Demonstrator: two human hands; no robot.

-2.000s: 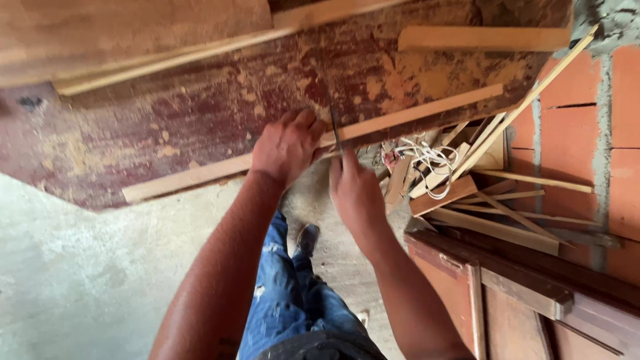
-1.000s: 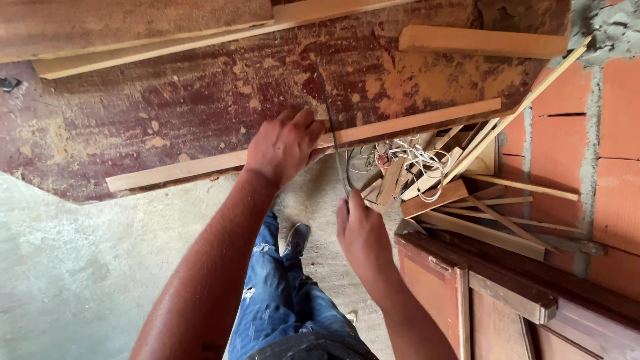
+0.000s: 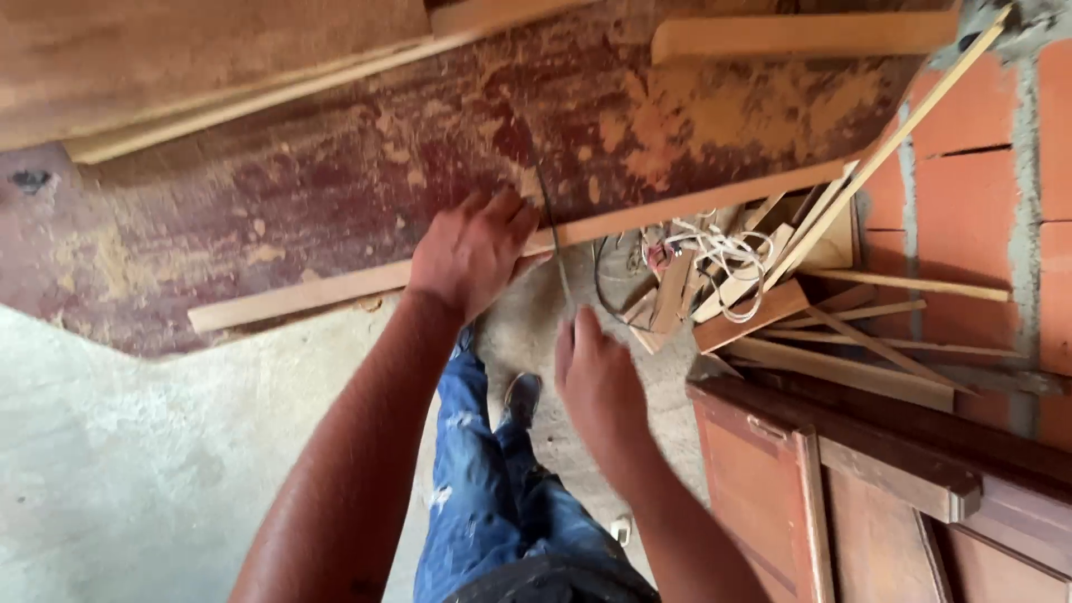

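A long thin wood strip (image 3: 318, 293) lies along the near edge of a worn, dark red wooden work surface (image 3: 335, 193). My left hand (image 3: 479, 243) presses on the strip and grips its near edge, its fingertips close to the blade. Just right of those fingers, a narrow saw-like blade (image 3: 556, 239), seen edge-on, crosses the strip. My right hand (image 3: 599, 377) is closed round the handle of this tool, in front of the work surface's edge. The handle is mostly hidden by the fingers, and the blade's teeth cannot be made out.
A wide board (image 3: 201, 59) and a pale strip (image 3: 276, 96) lie at the upper left, another wood piece (image 3: 804, 35) at the upper right. Offcuts (image 3: 754, 318) and white cord (image 3: 737, 260) are piled by the brick wall (image 3: 963, 201). Panelled woodwork (image 3: 754, 477) stands lower right.
My right hand has drawn the tool back toward my body since the earliest frame, and it is still low on the near side of the strip. My left hand stays on the strip.
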